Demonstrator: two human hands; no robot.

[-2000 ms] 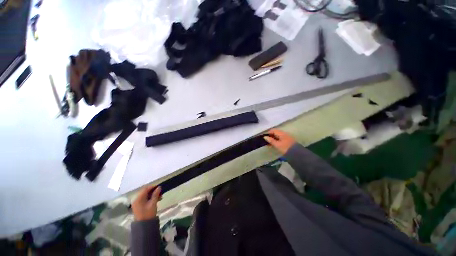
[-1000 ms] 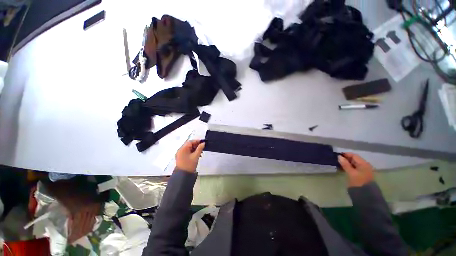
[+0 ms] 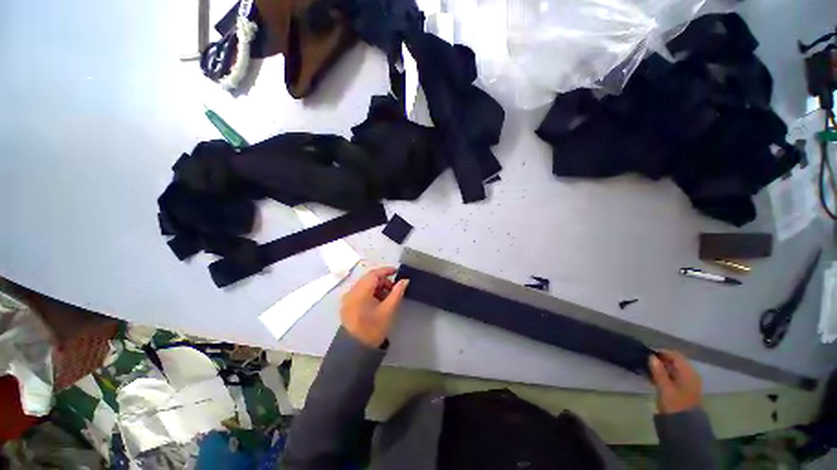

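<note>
A dark navy fabric strip point(image 3: 523, 317) lies along the near edge of a long grey steel ruler point(image 3: 734, 360), over the place where the stack of strips was. My left hand point(image 3: 372, 307) pinches its left end, near the ruler's left end. My right hand point(image 3: 675, 378) pinches its right end. I cannot tell the top strip from any strips under it. A small black square offcut point(image 3: 397, 229) lies just above the ruler's left end.
A black strip heap point(image 3: 303, 170) lies left, with white paper point(image 3: 307, 298) below and brown cloth point(image 3: 315, 46) above. Another dark heap point(image 3: 670, 119) lies right beside clear plastic point(image 3: 569, 41). Shears point(image 3: 789, 303), a marker point(image 3: 709, 275) and a dark block point(image 3: 735, 245) lie far right.
The strip has moved from the table edge onto the stack's place beside the ruler, both hands still at its ends. The camera view has also shifted and turned.
</note>
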